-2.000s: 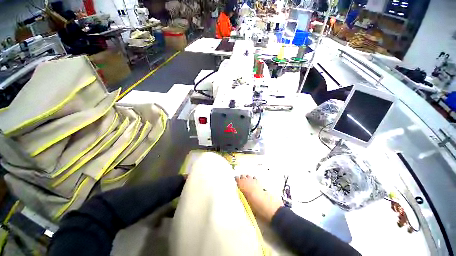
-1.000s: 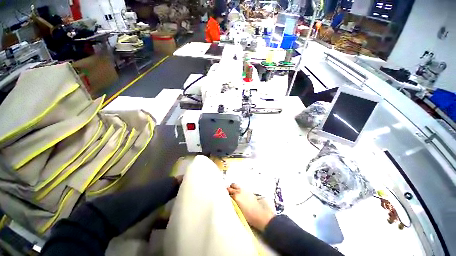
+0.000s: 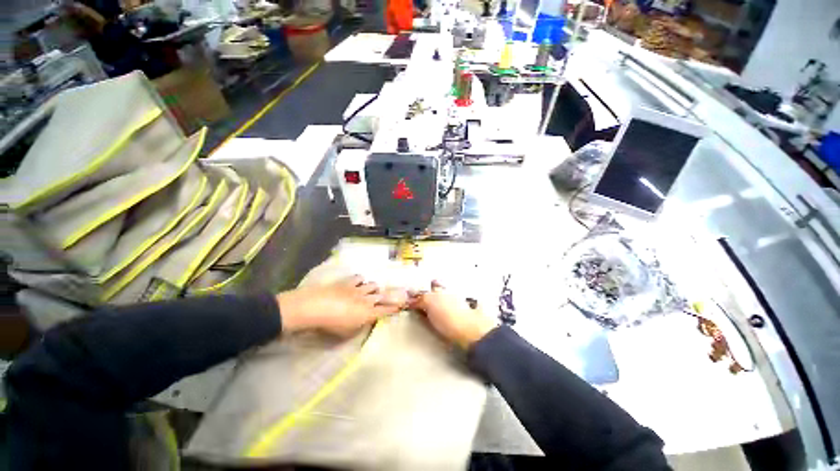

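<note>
A beige bag [image 3: 405,396] with a yellow binding strip lies flat on the table in front of the sewing machine head [image 3: 402,191]. My left hand [image 3: 333,306] rests on the bag's upper part, fingers pointing right. My right hand [image 3: 449,315] is at the bag's upper edge, its fingertips close to the left ones. Whether the fingers pinch the cloth or a small piece is too small to tell. A small yellow brassy clamp [image 3: 406,250] shows under the head, just beyond the hands.
A pile of beige bags with yellow edges [image 3: 152,198] stands at left. At right are an open clear bag of small dark pieces [image 3: 603,278], a tablet panel [image 3: 647,164], a dark cord or snips [image 3: 507,302], a flat grey piece [image 3: 594,358] and coppery bits [image 3: 717,342].
The bag stood up as a tall fold before and now lies flat, its yellow strip running diagonally. My left hand, hidden behind the cloth before, is now on top, near the right hand.
</note>
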